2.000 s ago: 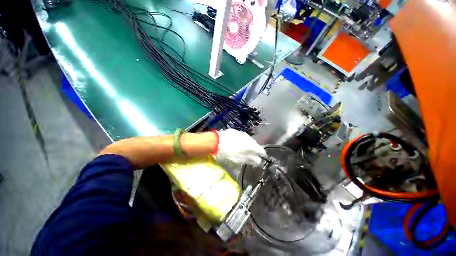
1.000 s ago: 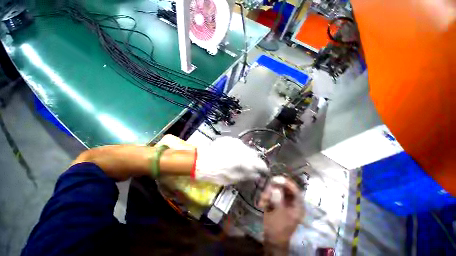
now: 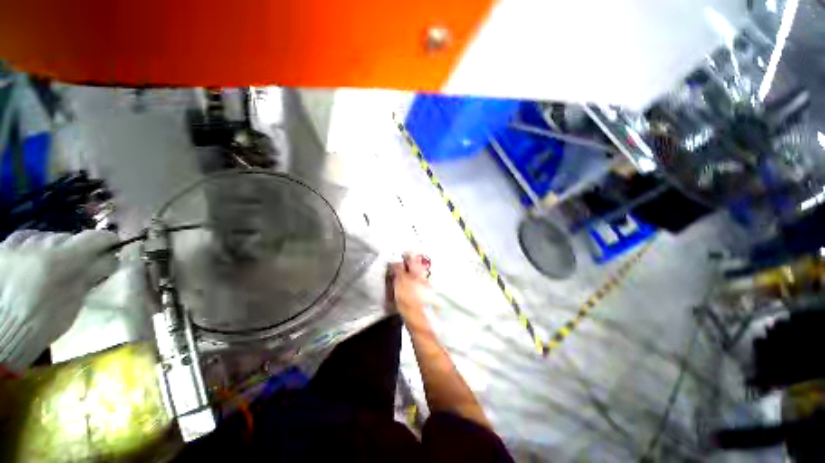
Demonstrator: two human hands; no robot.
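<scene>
My left hand (image 3: 50,285), in a white knitted glove, is at the left edge. Its fingers pinch a thin dark cable (image 3: 129,241) that reaches the top of the silvery slide (image 3: 179,366) beside the rotary disc (image 3: 258,262). The disc's surface is blurred. My right hand (image 3: 407,273), bare and small, is at a red button (image 3: 425,263) on the bright metal table; its finger pose is unclear. More black cables (image 3: 59,201) lie beyond my left hand, their ends close to the machine.
A yellow wrapped block (image 3: 95,407) lies below my left hand. The orange cover (image 3: 226,41) spans the top. A dark mechanism (image 3: 231,131) stands beyond the disc. Blue bins (image 3: 461,122), a round stool-like disc (image 3: 546,246) and yellow-black floor tape (image 3: 479,253) are to the right.
The view has swung right. My right hand has left the disc area beside my left hand and is now at the red button. My left hand remains near the disc's edge.
</scene>
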